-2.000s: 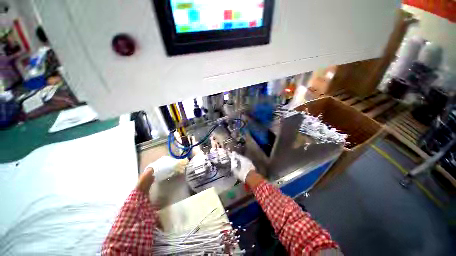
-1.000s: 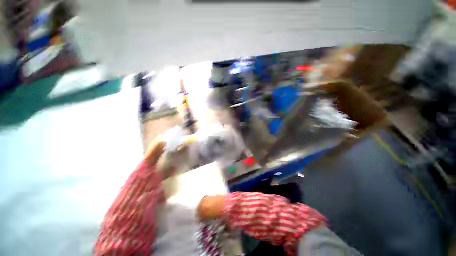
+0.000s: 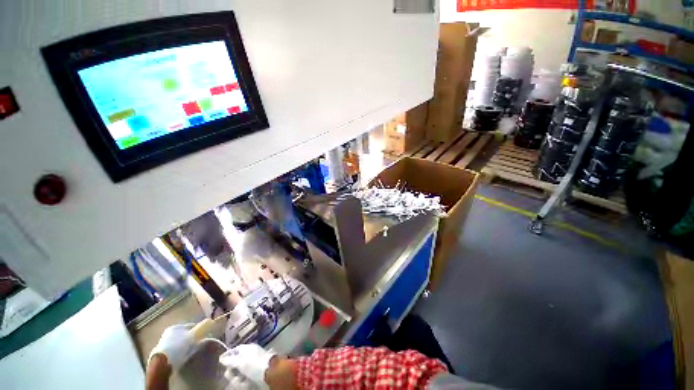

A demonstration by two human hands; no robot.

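Observation:
My left hand, in a white glove with yellowish fingertips, is at the lower left beside the rotary table. My right hand, also white-gloved, is just right of it, in front of the table's near edge. A thin white cable curves between the two hands, its ends hidden by the fingers. The round metal table bears small silver fixtures, close to the left fingertips.
A red button is right of the table. An upright grey metal guard stands beyond it, before a carton with white output pieces. The touchscreen and white cabinet overhang the fixtures. White sheet lies left.
The view has swung right and sharpened. My right hand has come up from the cable bundle to beside my left hand, and a cable now shows between them. The bundle is out of view.

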